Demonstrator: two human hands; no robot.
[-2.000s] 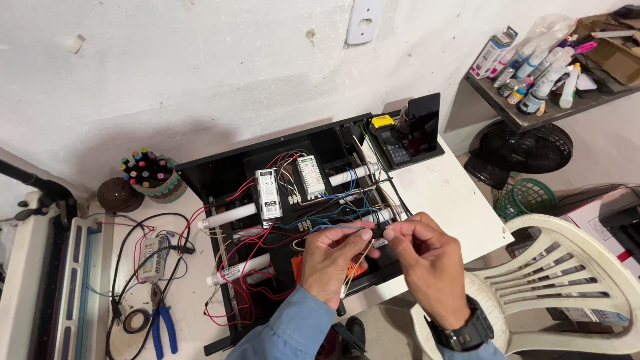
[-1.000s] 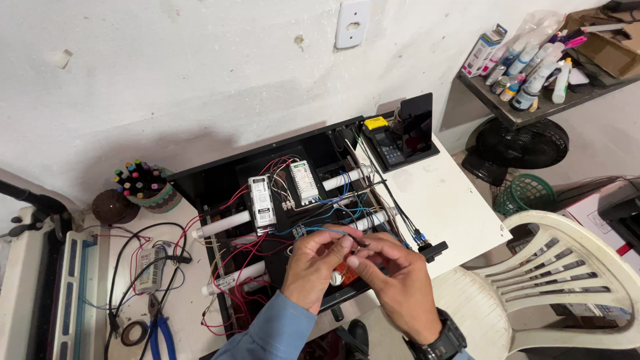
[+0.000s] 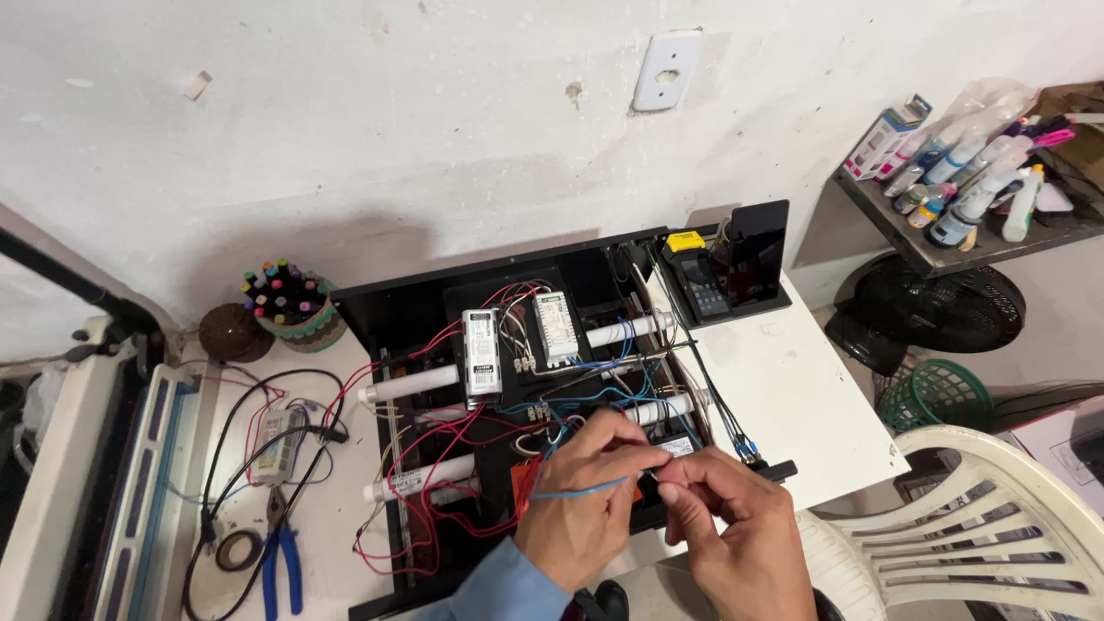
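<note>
My left hand (image 3: 586, 496) and my right hand (image 3: 733, 522) meet fingertip to fingertip above the front of an open black case (image 3: 509, 263). A blue wire (image 3: 582, 493) runs across my left hand to its fingers; my right fingertips pinch a thin wire end, its exact shape hidden. Inside the case lie two white ballasts, one on the left (image 3: 481, 358) and one on the right (image 3: 557, 328), white tube lamps (image 3: 414, 382), small terminal blocks (image 3: 538, 413) and red, blue and white wires. An orange piece (image 3: 523, 485) shows beside my left hand.
Blue-handled pliers (image 3: 282, 561), a roll of tape (image 3: 239, 550), a third ballast (image 3: 278, 444) and a black cable lie on the left. A card terminal (image 3: 700, 280) and dark tablet (image 3: 757, 263) stand at the back right. A white plastic chair (image 3: 975, 526) is at the right.
The blue wire now lies across the back of my left hand. Both hands remain together over the front of the case, with their fingers rearranged.
</note>
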